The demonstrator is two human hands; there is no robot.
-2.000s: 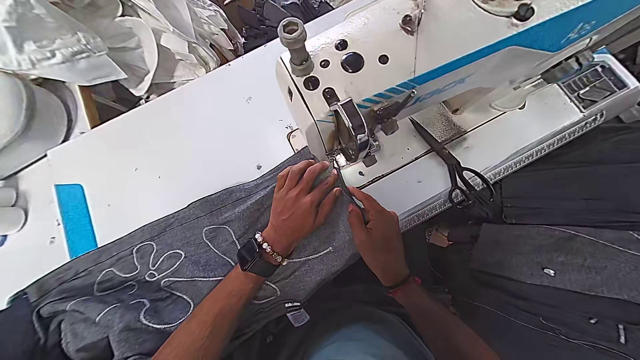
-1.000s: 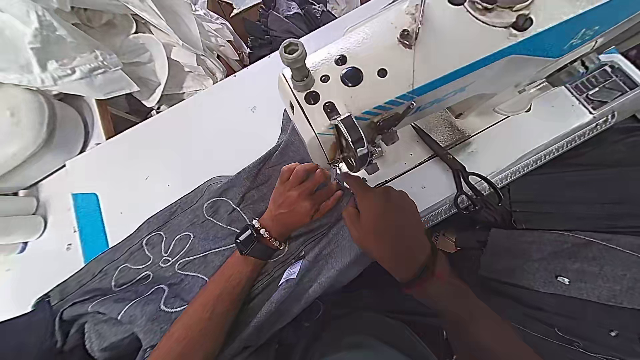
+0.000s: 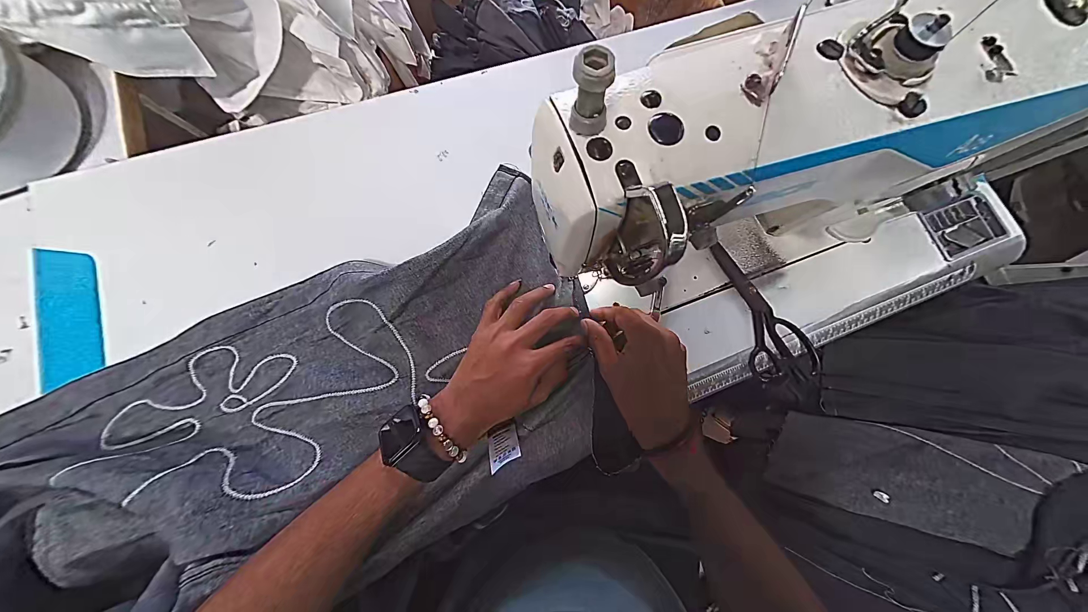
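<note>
A grey denim garment (image 3: 357,340) with looping pale cord embroidery lies across the sewing table, its edge near the presser foot of a white and blue industrial sewing machine (image 3: 586,187). My left hand (image 3: 518,353), with a dark watch and a beaded bracelet at the wrist, rests on the cloth with fingers spread. Just in front of the machine's needle area, my right hand (image 3: 637,365) pinches the garment's edge between thumb and finger. A white label (image 3: 503,446) hangs from the cloth below my left hand. The needle itself is hidden.
Black-handled scissors (image 3: 769,331) lie on the machine bed right of my right hand. Dark garments (image 3: 918,484) fill the lower right. White fabric pieces (image 3: 314,51) are heaped behind the table (image 3: 255,204), and a blue strip (image 3: 68,314) marks its left part.
My right hand's fingers have drawn back from the needle area and pinch the cloth edge. A corner of the garment now shows farther out behind the machine head. The view has shifted.
</note>
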